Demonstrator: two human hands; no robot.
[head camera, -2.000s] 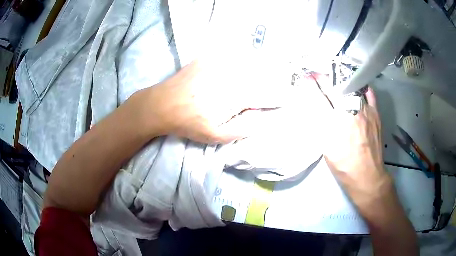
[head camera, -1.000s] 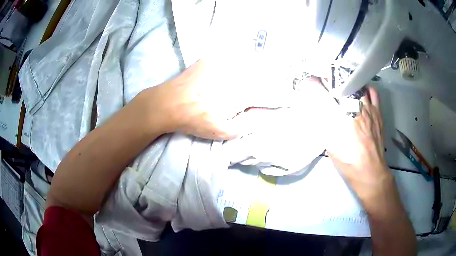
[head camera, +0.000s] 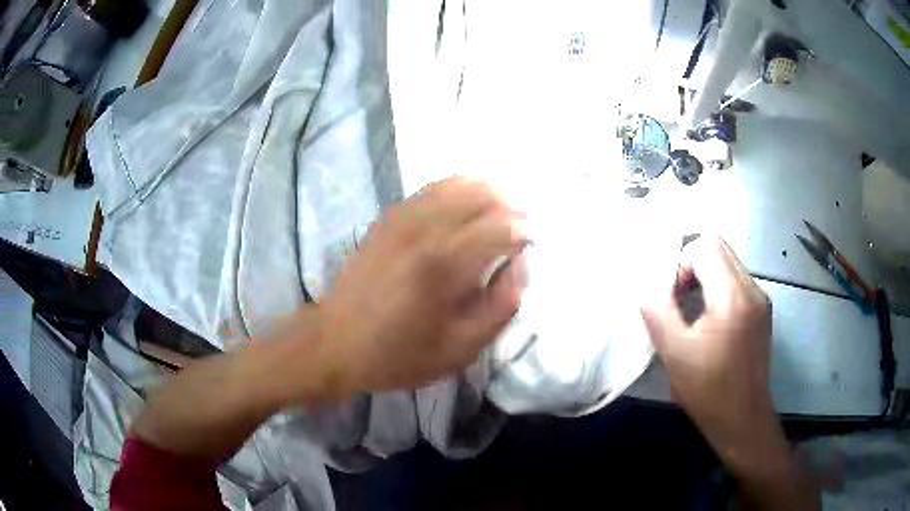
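The pale grey-white garment (head camera: 339,190) lies over the table at the left and centre, and hangs over the front edge. Its middle is washed out by lamp glare. My left hand (head camera: 439,284) is blurred, with curled fingers pinching the garment left of centre. My right hand (head camera: 718,314) has thumb and fingers curled together at the garment's right edge; the exact pinch is lost in glare. The needle area (head camera: 644,150) of the white sewing machine (head camera: 828,110) shows small metal parts beyond both hands.
Open-bladed snips (head camera: 838,264) with blue and orange handles lie on the machine bed at the right. A pale ribbed knob (head camera: 780,70) is on the machine head. A pale round roll (head camera: 30,110) and other items sit far left. More pale cloth (head camera: 105,419) is below the table at left.
Both hands have drawn back from the needle area towards the front edge, bringing the garment with them. The cloth now covers the yellow tape marks. The view has shifted slightly.
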